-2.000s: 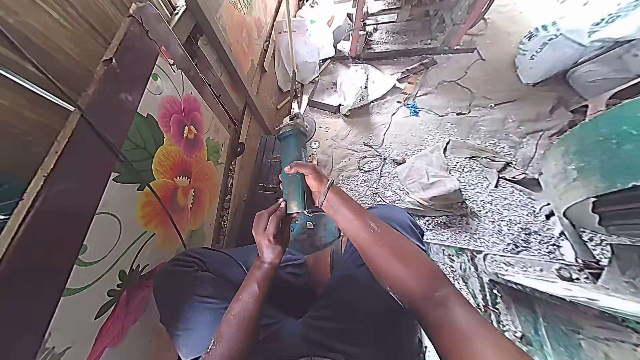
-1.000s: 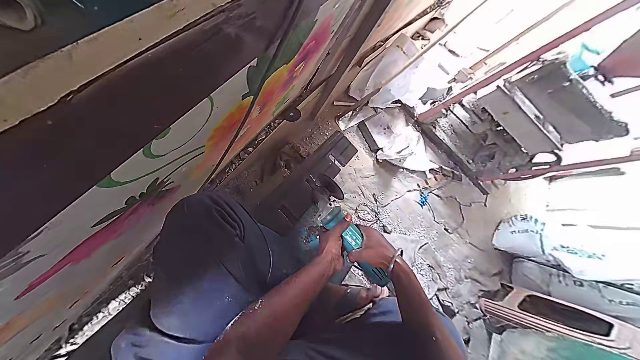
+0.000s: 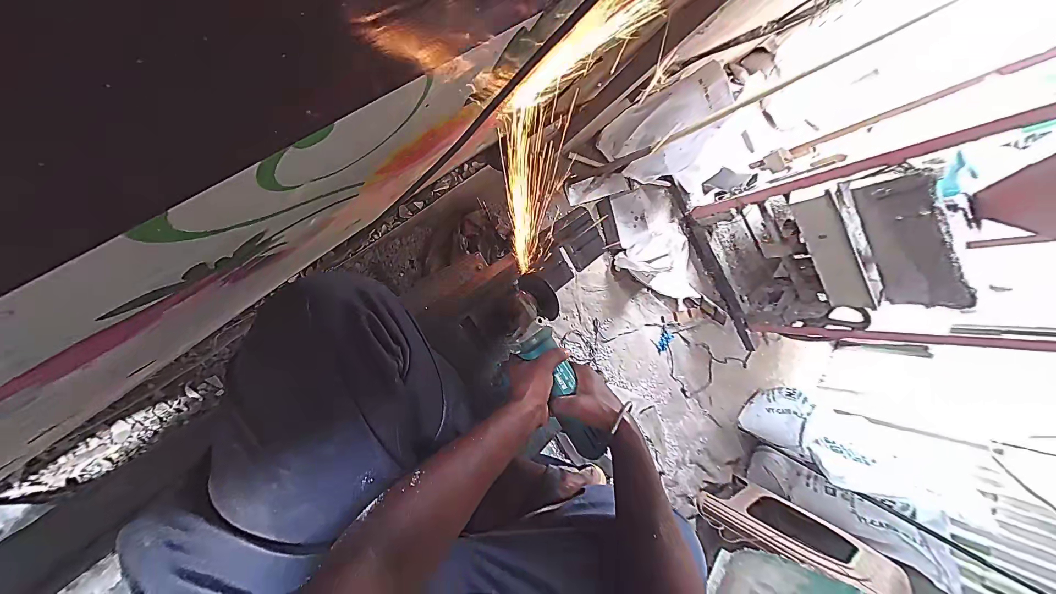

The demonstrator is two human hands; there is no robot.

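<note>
A teal angle grinder (image 3: 561,379) is held in both hands, between my knees. My left hand (image 3: 535,381) is wrapped around its front part, just behind the head. My right hand (image 3: 587,403), with a bracelet at the wrist, grips the body farther back. The grinder's dark disc (image 3: 538,297) meets a dark metal piece (image 3: 569,252) low on the ground. Bright orange sparks (image 3: 523,190) stream away from that spot, up along the painted panel. The exact contact point is hidden by glare and the disc.
A flower-painted panel (image 3: 247,223) with a dark frame slants along the left. Filled white sacks (image 3: 858,470) and a pinkish frame-like piece (image 3: 804,532) lie at the right. Crumpled white sheeting (image 3: 652,239), a blue tangle (image 3: 665,338) and thin cords lie on the dusty floor.
Sparks have appeared at the disc; neither earlier frame shows any. Since the oldest frame, the grinder has gone from upright between the hands to a two-handed grip against the metal. The view has turned strongly.
</note>
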